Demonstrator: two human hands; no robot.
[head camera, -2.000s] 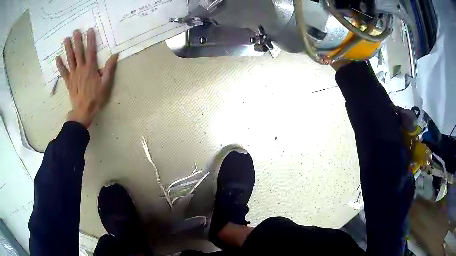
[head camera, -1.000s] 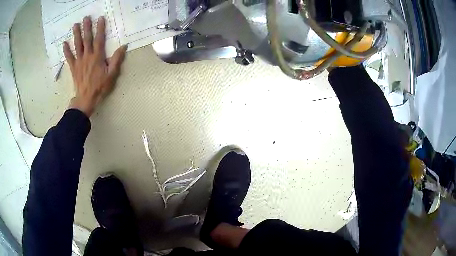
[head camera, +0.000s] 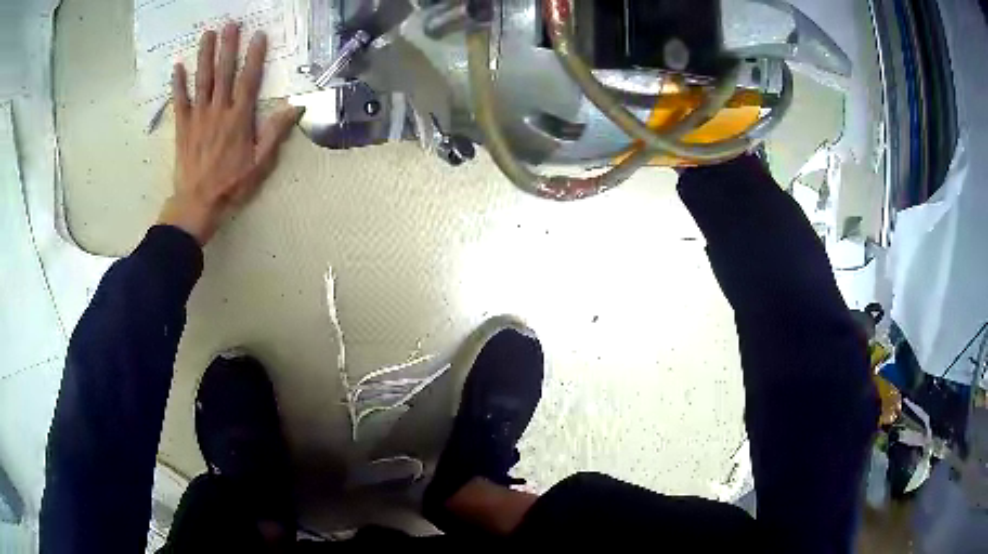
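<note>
The cloth cutting machine, silver with an orange band and beige hose loops, stands at the top centre. Its shiny base plate points left, with its rounded end near my left thumb. My left hand lies flat with fingers spread on the edge of the paper marker at the upper left, holding nothing. My right hand is almost wholly hidden behind the orange part of the motor; only a sliver shows at the sleeve, so its grip cannot be seen.
Thin white offcuts lie between my two dark shoes on the speckled beige surface. White pieces and scraps lie at the right. Cluttered coloured items are beyond my right sleeve. White sheets are along the left edge.
The cutting machine has moved left, with my right arm following, and its base plate now reaches my left thumb. My left hand stays flat on the marker and sits slightly further right in view.
</note>
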